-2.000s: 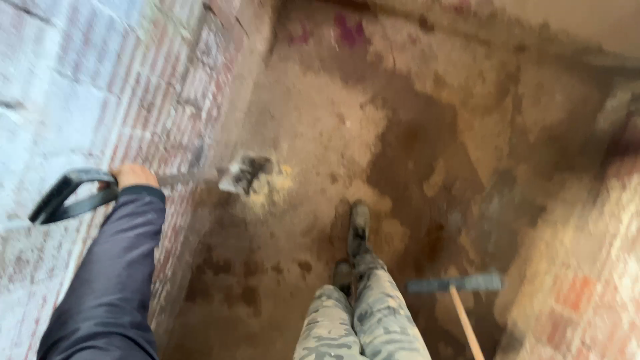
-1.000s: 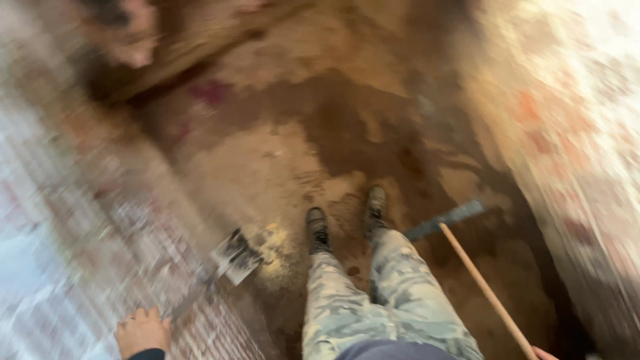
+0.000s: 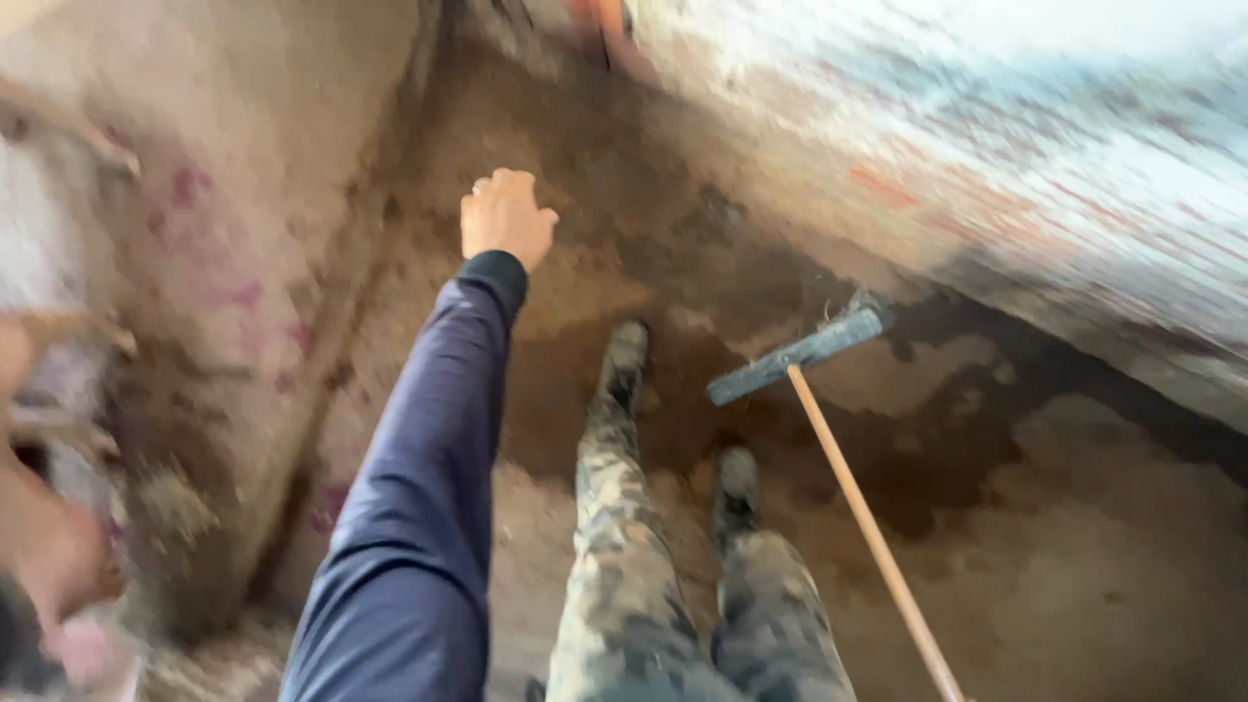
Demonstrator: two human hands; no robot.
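My left hand is stretched out ahead over the floor, in a dark blue sleeve with a black cuff, and nothing shows in it. Its fingers are partly curled with the thumb apart. To the right, a push broom with a long wooden handle lies slantwise across the view, its broad grey head low over the damp floor, just ahead of my right boot. The handle runs down to the bottom edge. My right hand is out of view, apart from perhaps a trace at the handle's lower end.
A rough wall with peeling white and blue paint runs along the upper right. A low ledge crosses the left side. Blurred pinkish-brown shapes lie at the far left. My boots stand on the brown floor, which has dark wet patches.
Two seconds ago my left hand held a black-handled shovel by the wall; it has let go, and the shovel is out of view. The view has swung round strongly.
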